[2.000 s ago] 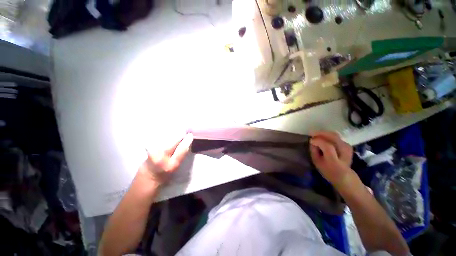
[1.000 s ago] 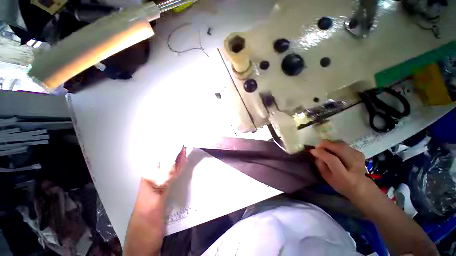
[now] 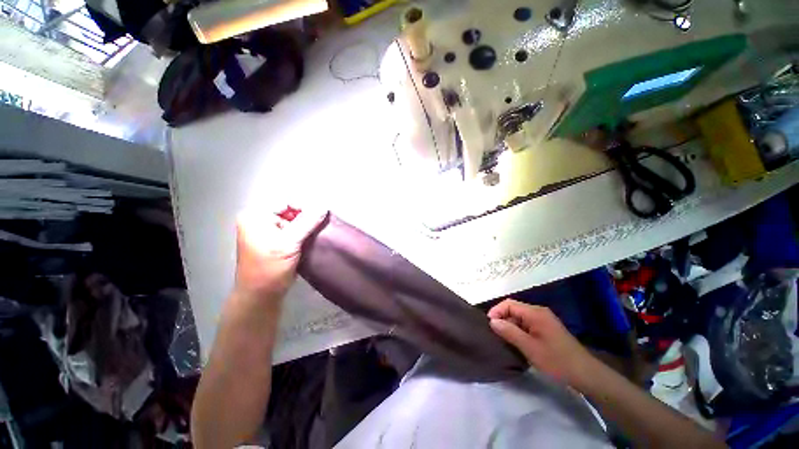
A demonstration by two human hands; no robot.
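A dark brown-purple fabric piece (image 3: 399,294) is stretched slantwise between my hands, over the front table edge and my lap. My left hand (image 3: 279,245) holds its upper left end above the white table; the hand is washed out by bright light, with a small red patch on it. My right hand (image 3: 530,333) pinches its lower right end, close to my body. The cream sewing machine (image 3: 543,53) stands beyond, with its needle area (image 3: 492,167) away from the fabric.
Black-handled scissors (image 3: 653,180) lie right of the machine bed, beside a yellow box (image 3: 731,140). A dark bundle with a white tag (image 3: 229,79) lies at the far left table corner. A lamp (image 3: 258,17) hangs above. A blue crate (image 3: 618,307) stands lower right.
The fabric has moved away from the needle area towards my body and now slants. My right hand has moved down and nearer to me. My left hand has moved slightly up in the picture.
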